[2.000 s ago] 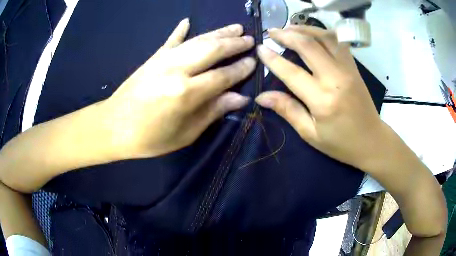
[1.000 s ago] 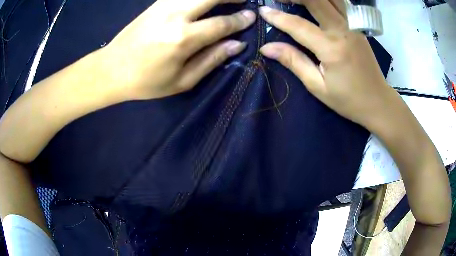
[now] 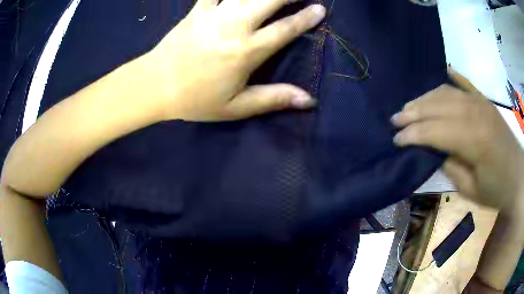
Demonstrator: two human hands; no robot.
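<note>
A dark garment panel (image 3: 241, 166) lies across the table and hangs over the lap. My left hand (image 3: 230, 63) lies flat on it with fingers spread, its fingertips beside the topstitched seam (image 3: 318, 66) at top centre; the upper fingers reach the top edge of the picture. Golden-brown thread tails (image 3: 350, 54) curl from the seam to the right. My right hand (image 3: 459, 138), slightly blurred, is at the panel's right edge with the cloth between fingers and thumb; the thumb is partly hidden.
Orange-handled snips (image 3: 519, 109) lie on the white table (image 3: 474, 46) at the right edge. A black strip (image 3: 453, 239) lies on a wooden surface at lower right, beside a thin pale cable. More dark panels (image 3: 83, 252) are at lower left.
My right hand has left the seam and moved right and down to the panel's edge. The seam and thread tails have shifted up and right. The ribbed knob is out of view.
</note>
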